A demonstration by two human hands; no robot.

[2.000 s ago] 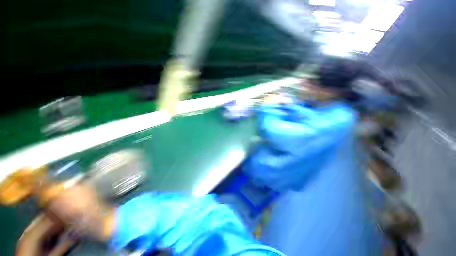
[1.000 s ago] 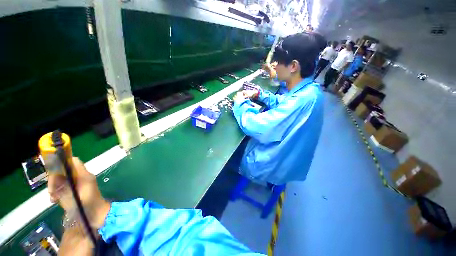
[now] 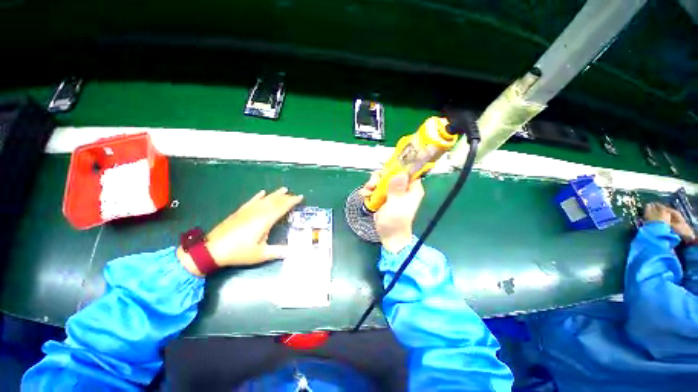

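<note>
The yellow electric screwdriver (image 3: pixel 413 159) is gripped in my right hand (image 3: pixel 399 203), tilted, with its lower end over the round speckled screw dish (image 3: pixel 360 217). A black cord runs from its top end down past my sleeve. A silvery-white phone assembly (image 3: pixel 308 264) lies flat on the bench, with exposed board at its upper end. My left hand (image 3: pixel 249 230) lies beside its left edge, fingers spread and thumb at the phone's side; a dark red band is on the wrist. Whether the thumb touches the phone is unclear.
A red parts bin (image 3: pixel 158 180) with white paper stands at left. A blue parts bin (image 3: pixel 593 200) stands at right, near another worker's hands (image 3: pixel 667 220). Phones (image 3: pixel 369 119) lie on the green belt behind the white edge (image 3: pixel 306 153). A taped slanting post (image 3: pixel 511 115) stands at back right.
The view has swung from the neighbouring worker to the bench in front of me. The screwdriver, raised near the belt before, is now over the dish. My left hand now shows clearly beside the phone.
</note>
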